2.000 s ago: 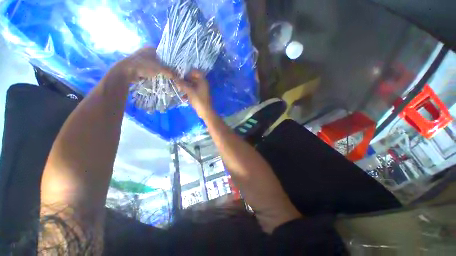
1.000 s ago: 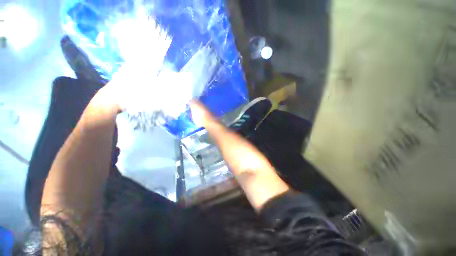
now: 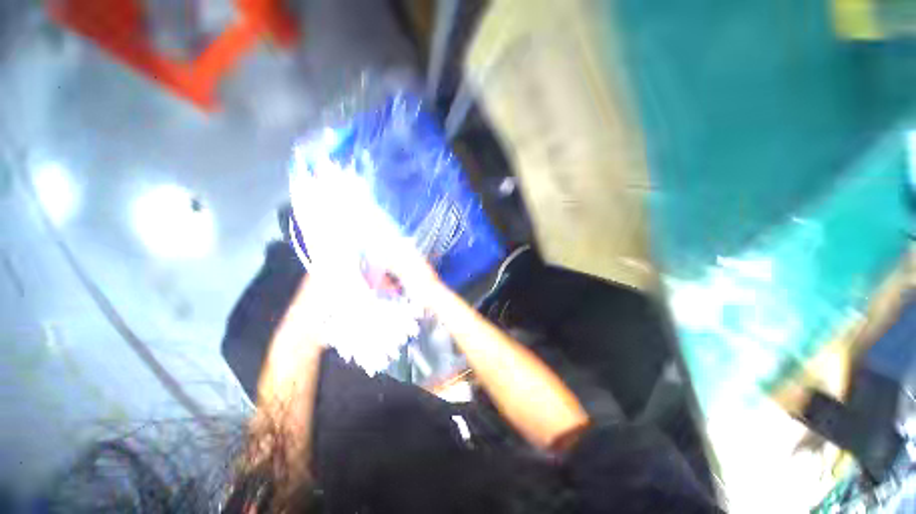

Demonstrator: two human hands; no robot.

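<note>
A bundle of short leads (image 3: 374, 346) is a glaring white mass over my lap, with frayed ends at its lower edge. My left hand (image 3: 329, 278) holds it from the left and my right hand (image 3: 410, 273) from the right. Both hands are washed out by glare, so single fingers do not show clearly. The blue plastic bag (image 3: 427, 181) lies just beyond and to the right of the bundle.
An orange-red stool (image 3: 196, 75) stands on the pale floor (image 3: 90, 331) at upper left. A tan board edge (image 3: 567, 151) and a green mat (image 3: 743, 131) fill the right side. Blurred dark items (image 3: 854, 427) lie at lower right.
The view has swung right, bringing the green mat into sight. My hands and the bundle are closer together over my lap. The blue bag appears smaller.
</note>
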